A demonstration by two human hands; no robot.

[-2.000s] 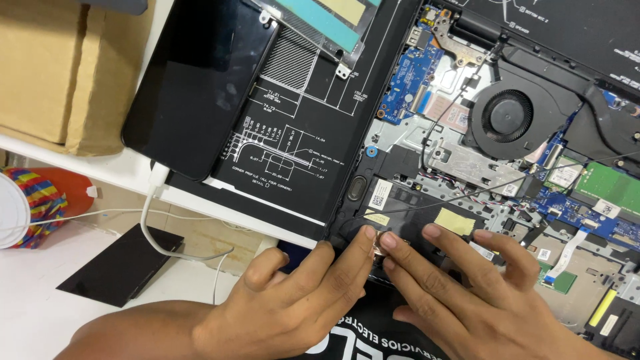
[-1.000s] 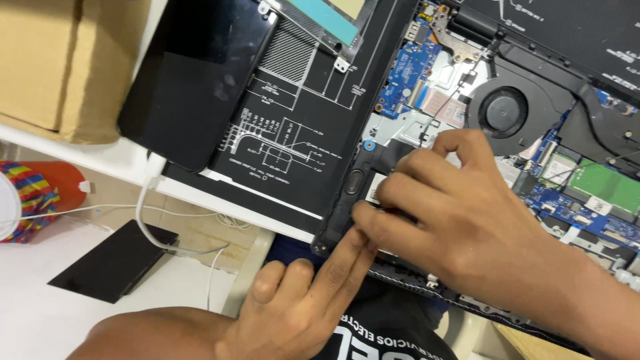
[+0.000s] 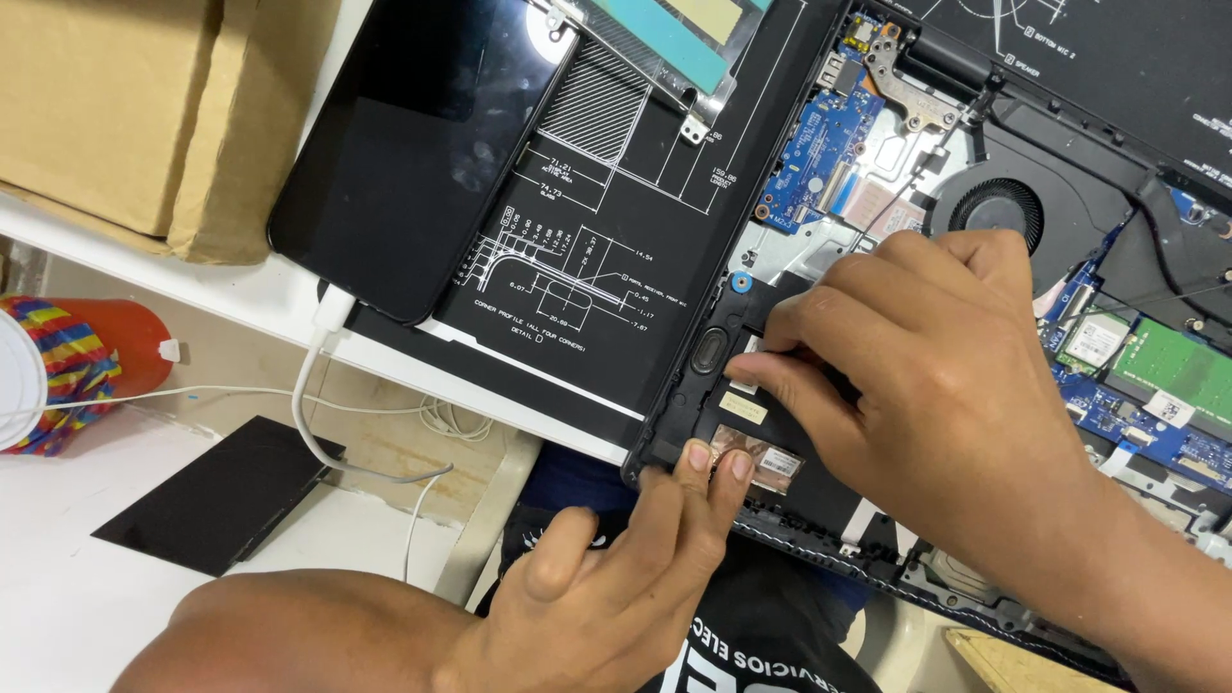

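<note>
An opened laptop chassis lies bare side up, with a cooling fan (image 3: 1001,212), a blue circuit board (image 3: 818,159) and a green memory module (image 3: 1169,366) showing. My left hand (image 3: 626,568) rests two fingertips on a copper-coloured foil patch (image 3: 760,460) near the chassis's front left corner. Above it my right hand (image 3: 895,356) has thumb and forefinger close together at a white label, beside the oval speaker (image 3: 710,349). Whether anything thin is between those fingers cannot be told. A pale yellow sticker (image 3: 743,407) lies between the two hands.
Left of the chassis, a smartphone (image 3: 414,154) with a white cable (image 3: 332,308) lies on a black printed work mat (image 3: 587,337). A metal bracket with teal film (image 3: 664,48) is at the top. A cardboard box (image 3: 125,115) and a black panel (image 3: 226,496) are further left.
My right hand has risen from lying flat over the foil patch to a bent-finger pose further up, by the speaker. My left fingertips remain near the chassis corner.
</note>
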